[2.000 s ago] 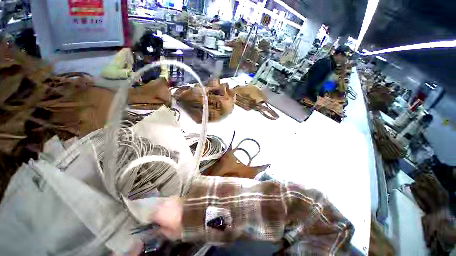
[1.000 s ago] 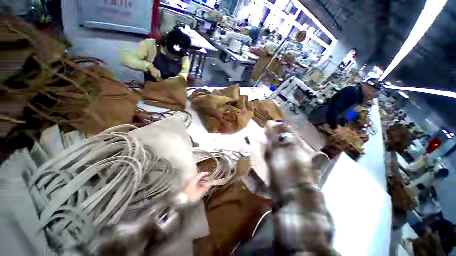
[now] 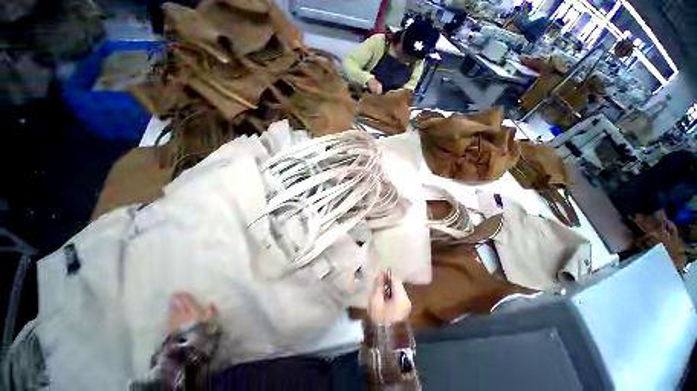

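Observation:
A stack of cream bag panels (image 3: 191, 244) spreads across the left and middle in front of me. Cream handles (image 3: 336, 176) bunch in loops at its far end. My left hand (image 3: 191, 311) lies on or just over the near panel, blurred, fingers apart, with nothing seen in it. My right hand (image 3: 390, 304) is at the near right edge of the cream stack, closed around a small dark tool, likely thread snips (image 3: 387, 284), mostly hidden in the fist. A tan panel (image 3: 466, 282) lies right of that hand.
Tan part-sewn bags (image 3: 244, 69) are heaped behind the stack, with more tan bags (image 3: 470, 145) at the back. A single cream panel (image 3: 535, 240) lies at the right. A grey box-like surface (image 3: 497, 359) is at the near right. A person (image 3: 390, 65) sits across the table.
The view has swung left. My right arm, stretched over the table before, is now drawn back near the cream stack. My left hand has moved left onto the panels. A cream panel now lies at the right.

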